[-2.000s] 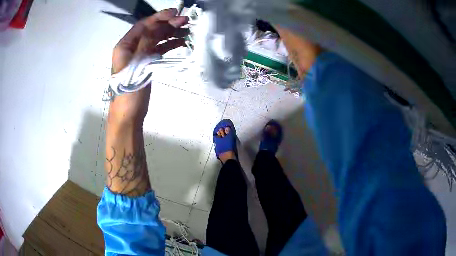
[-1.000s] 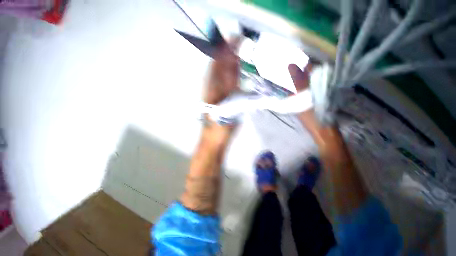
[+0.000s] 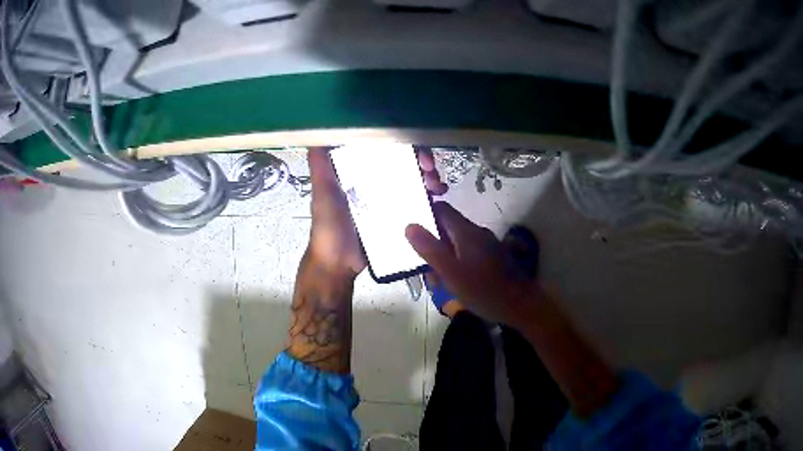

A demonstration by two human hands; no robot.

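Note:
A smartphone [image 3: 384, 216] with a glaring white screen and a dark edge is held just below the rack shelf. Its top end is partly cut off from view by the shelf edge. My left hand [image 3: 331, 216] holds it from the left side and beneath, with fingertips showing at its right edge. My right hand [image 3: 480, 255] is at the lower right of the phone, its thumb over the screen. Whether the thumb touches the glass cannot be told.
The rack shelf [image 3: 352, 106] with its green strip crosses the top. Coiled white cables [image 3: 180, 198] hang at left, more cables [image 3: 607, 167] at right. A cardboard box [image 3: 220, 432] stands lower left. My slippered feet [image 3: 521, 251] are on the tiled floor [image 3: 132, 282].
The view has swung to face the shelf edge. The white cable loop that hung on my left wrist is gone from it, and the dark blade-like item is out of view. Both hands are now at the phone.

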